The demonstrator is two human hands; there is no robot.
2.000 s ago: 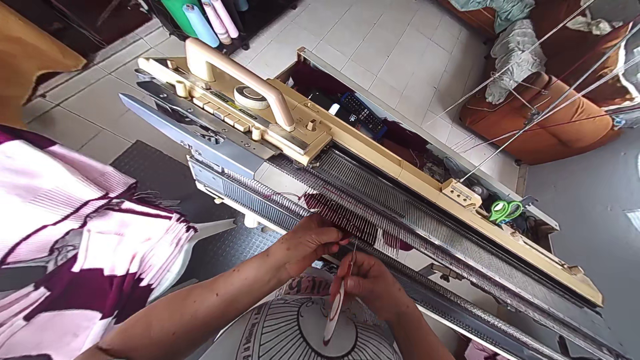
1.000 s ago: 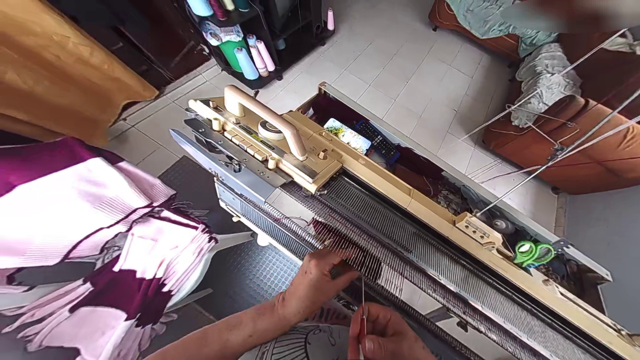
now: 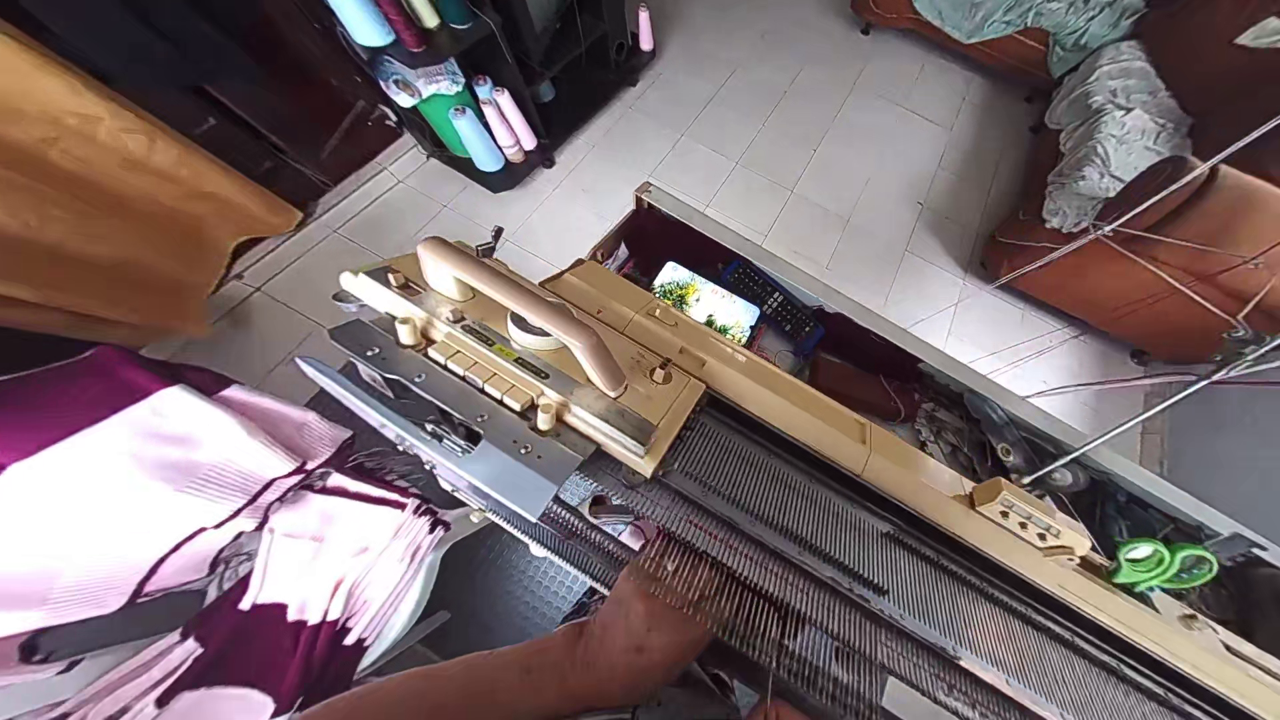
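Observation:
A knitting machine with a beige carriage [image 3: 530, 350] at its left end runs diagonally across the view, its needle bed [image 3: 860, 550] reaching to the lower right. My left hand [image 3: 655, 620] is at the near edge of the machine, its fingers hidden behind the row of needles and yarn strands. Only a small part of my right hand [image 3: 778, 708] shows at the bottom edge, beside a thin upright tool [image 3: 769, 680]; its grip is out of frame.
Pink and maroon knitted pieces [image 3: 130, 480] lie at the left. Behind the machine a long tray [image 3: 900, 335] holds a lit phone [image 3: 705, 300], a remote control [image 3: 775, 305] and green-handled scissors [image 3: 1165, 565]. Yarn cones [image 3: 475, 138] stand on a black shelf. Thin rods cross at the right.
My left hand has gone from above the near bed to partly behind the needles. My right hand has sunk mostly out of view. The view has shifted.

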